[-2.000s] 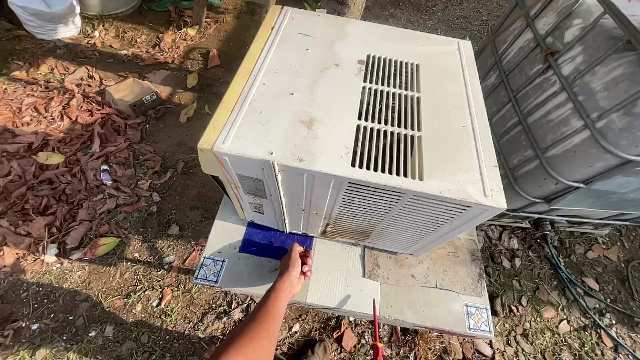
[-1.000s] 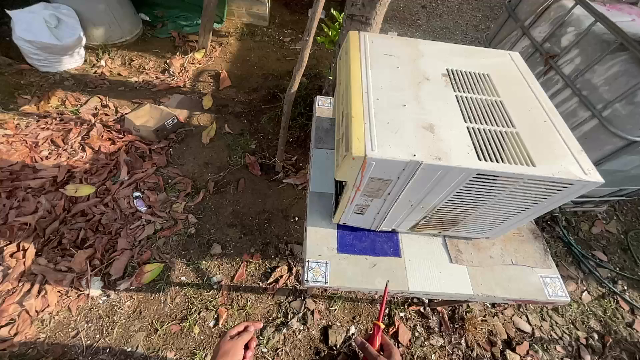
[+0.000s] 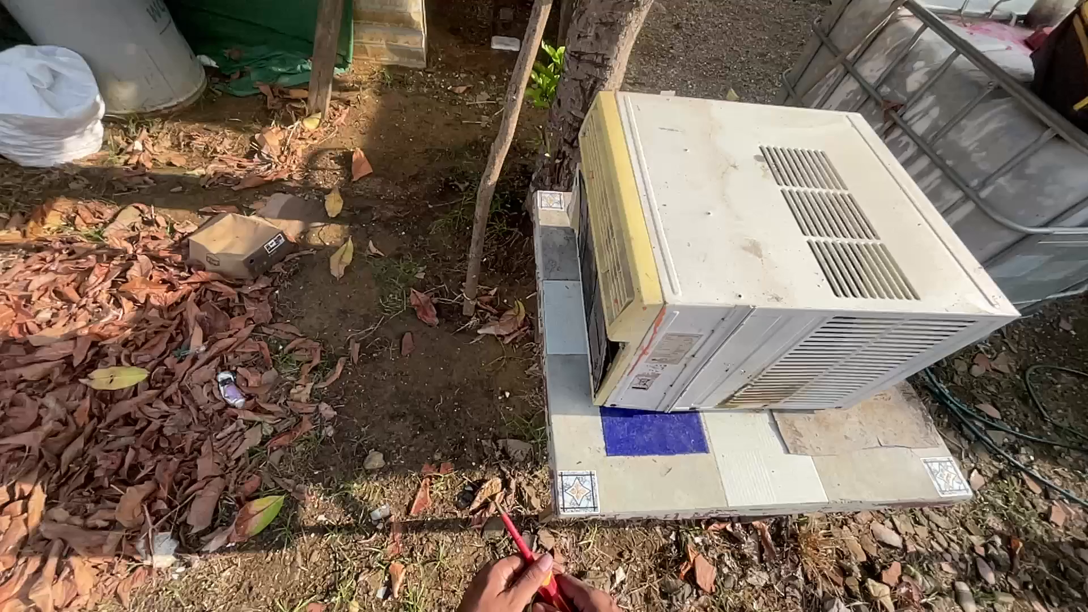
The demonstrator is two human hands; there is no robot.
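A red-shafted screwdriver (image 3: 520, 537) points up and left at the bottom of the head view. My left hand (image 3: 507, 585) grips it near its handle with thumb and finger. My right hand (image 3: 585, 597) is close beside it at the handle end, partly cut off by the frame's lower edge. Beyond the hands, a white window air conditioner (image 3: 731, 204) with a yellowed front frame rests on a tiled slab (image 3: 654, 484). Louvered vents show on its top and near side. A blue tile (image 3: 654, 433) lies partly beneath its near left corner.
Left of the slab stands a thin wooden pole (image 3: 501, 161) by a tree trunk (image 3: 595, 76). A cardboard box (image 3: 236, 245) lies among dry leaves, with a white sack (image 3: 47, 106) farther back. A caged plastic tank (image 3: 960, 127) and a hose (image 3: 977, 425) are at the right.
One hand was at the slab's blue tile two seconds ago, then both were low in view, apart. Now they have come together at the screwdriver, which has tilted leftward. The view has swung left.
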